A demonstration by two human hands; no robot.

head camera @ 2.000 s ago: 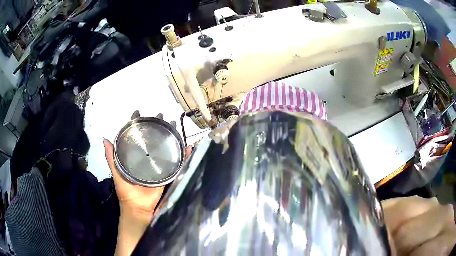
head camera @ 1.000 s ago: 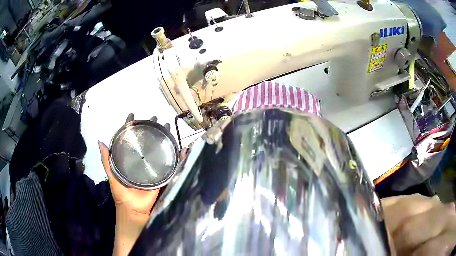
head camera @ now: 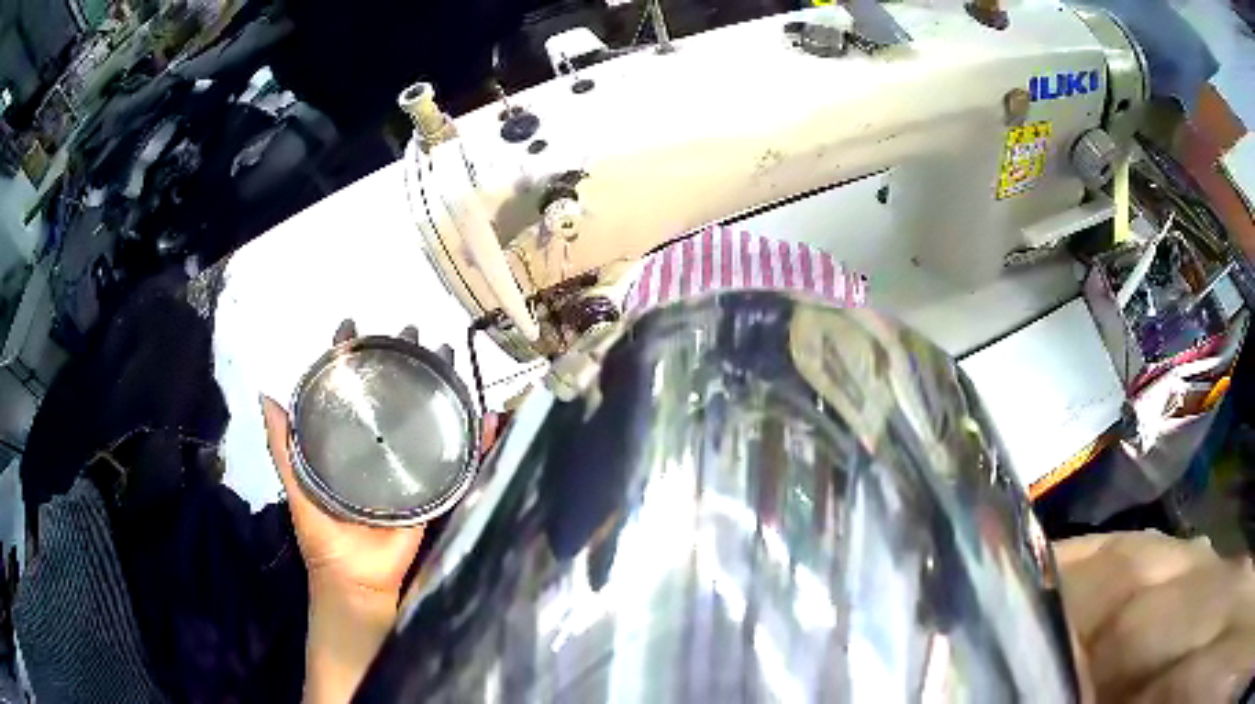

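My left hand (head camera: 344,550) holds a round, shallow silver metal lid (head camera: 384,431) from below, its inner side facing me and its fingertips showing past the far rim. A large mirror-like metal container (head camera: 771,509) fills the middle and bottom of the view, very close to the camera. My right hand (head camera: 1156,612) is at the lower right edge, beside the container and partly cut off. Its fingers look bent, but its fingertips and any contact with the container are hidden.
A cream Juki sewing machine head (head camera: 771,151) spans the top. A pink-and-white striped cloth bundle (head camera: 743,264) lies beside it, behind the container. Dark garments (head camera: 124,371) are piled at left, with a finely lined cloth (head camera: 83,591) at lower left. A cluttered holder stands at right.
The lid and my left hand have shifted slightly left in view. The sewing machine and striped bundle have also shifted left. The container and my right hand stay nearly in place.
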